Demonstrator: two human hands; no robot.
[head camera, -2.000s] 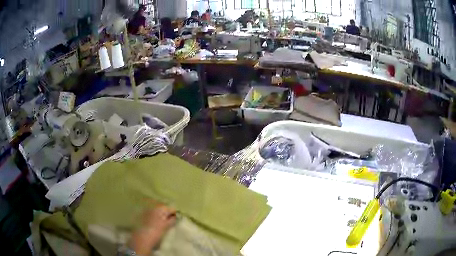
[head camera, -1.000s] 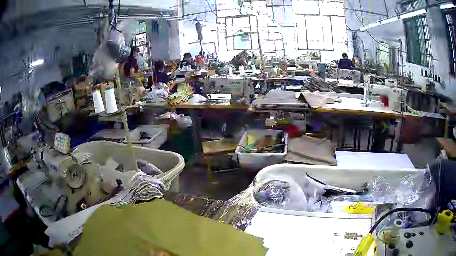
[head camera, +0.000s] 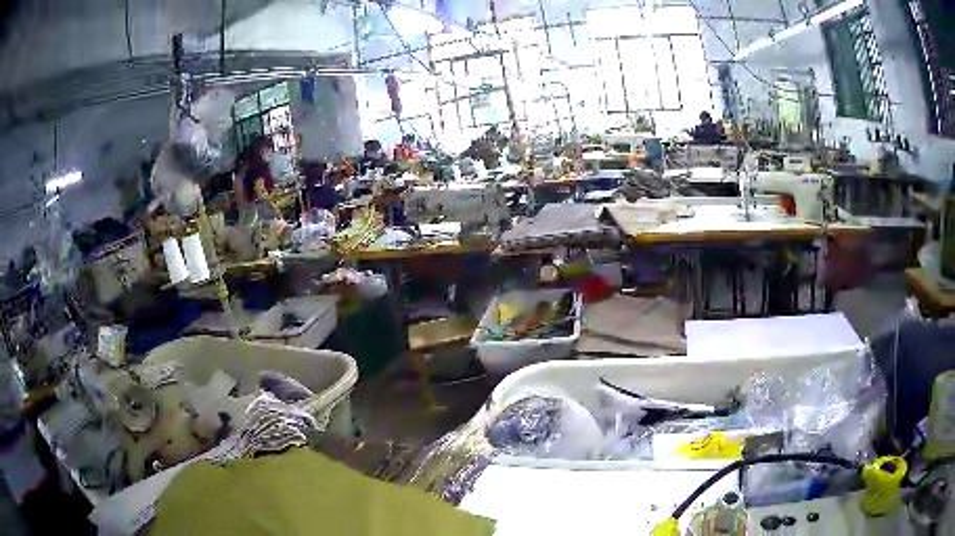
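Note:
Olive-green cloth panels (head camera: 304, 497) lie at the bottom left of the view, cut off by the lower edge. To their right is the white machine table (head camera: 586, 503). The top of the sewing machine (head camera: 806, 518) shows at the bottom right, with a black flexible neck curving over it. Only the tip of the yellow lamp (head camera: 667, 527) shows at the lower edge. Neither my left hand nor my right hand is in view.
Large cream tubs stand at the left (head camera: 340, 372) and right (head camera: 503, 393); the right one holds plastic-wrapped things. Another machine (head camera: 136, 403) is at the far left. White thread cones (head camera: 186, 259), a filled bin (head camera: 524, 351) and seated people are beyond.
The view has tilted up and turned slightly. The hand seen on the olive cloth two seconds ago is out of view. Less of the cloth, table and lamp shows.

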